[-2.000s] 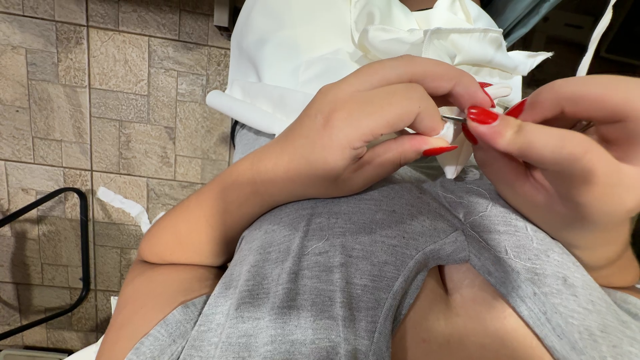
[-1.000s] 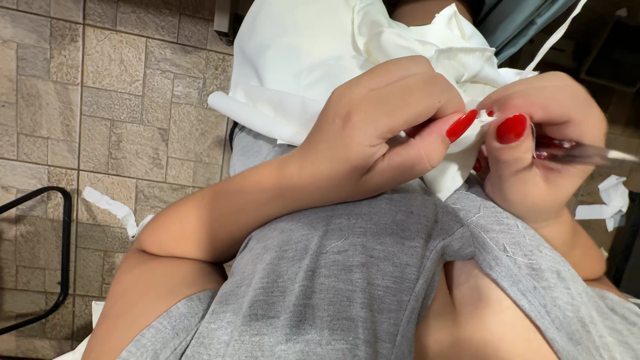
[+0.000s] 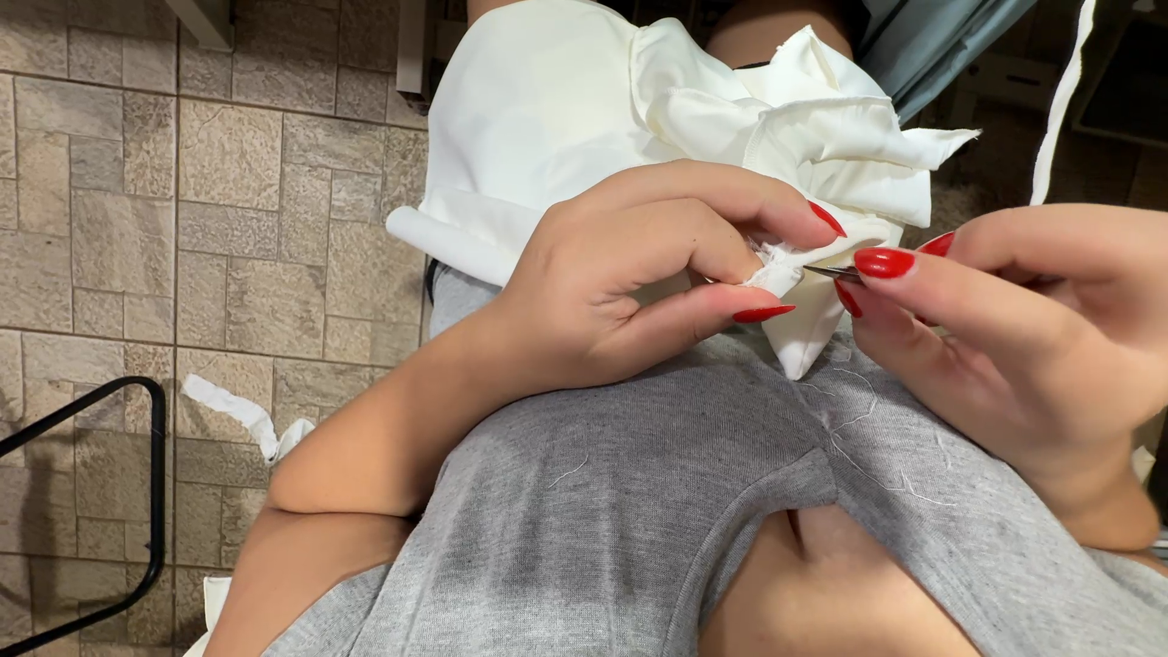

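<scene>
White fabric [image 3: 538, 100] lies over my lap, with gathered folds and a frayed bit of edge. My left hand [image 3: 639, 274] pinches the frayed part between thumb and fingers, and a pointed corner of cloth hangs just below. To the right, my right hand [image 3: 1031, 319] grips a small pointed metal tool [image 3: 832, 271], whose tip points left at the pinched cloth. Most of the tool is hidden by the fingers, so its kind cannot be told. Loose white threads [image 3: 862, 411] lie on the grey knit garment [image 3: 566, 511] I wear.
A white fabric strip [image 3: 233, 406] lies on the tiled floor [image 3: 228, 155] at left, near a black metal tube frame [image 3: 157, 484]. Another narrow white strip [image 3: 1063, 100] hangs at upper right. Blue-grey cloth [image 3: 949, 46] is behind the white fabric.
One second ago my fingertips were close together and a metal shaft stuck out to the right of my right hand; now the tool's tip shows between my hands, pointing left at the cloth.
</scene>
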